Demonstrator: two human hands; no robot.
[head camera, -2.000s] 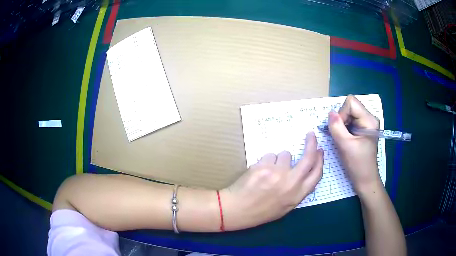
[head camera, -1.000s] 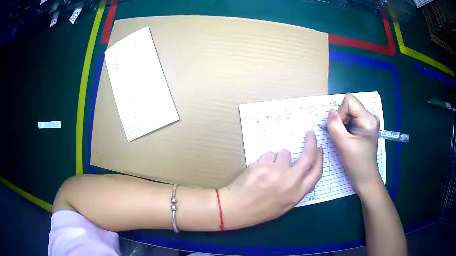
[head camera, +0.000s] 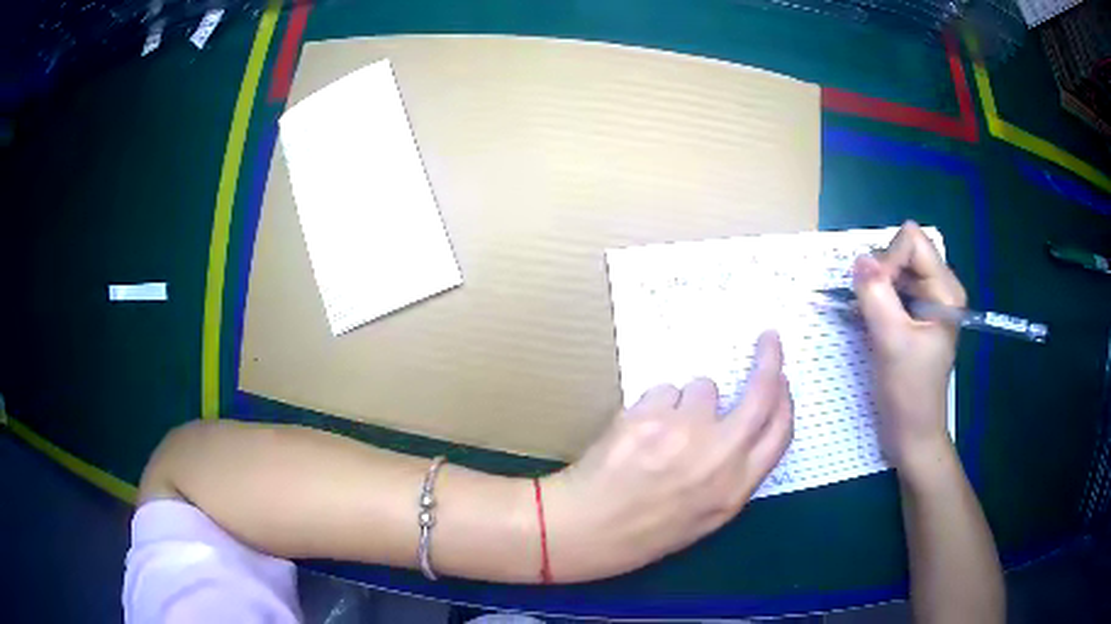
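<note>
A white ruled record sheet (head camera: 719, 305) lies at the right, partly over the cardboard sheet (head camera: 548, 159), with handwriting along its upper lines. My right hand (head camera: 914, 323) holds a pen (head camera: 1005, 324) with a clear barrel, its tip at the upper right part of the sheet. My left hand (head camera: 701, 457) holds nothing and rests on the sheet's lower left part, fingers apart and index finger pointing up the page. A smaller white paper slip (head camera: 372, 201) lies tilted on the left of the cardboard.
A green mat (head camera: 98, 378) with yellow, red and blue tape lies underneath. A small white label (head camera: 138, 293) is at the left, with other labels (head camera: 207, 27) at the top left. A green-handled tool (head camera: 1078, 256) is at the right edge. A brown stack (head camera: 1084, 61) stands back right.
My right hand and the pen have moved right along the sheet. My left hand stays almost in place. The whole view has shifted slightly.
</note>
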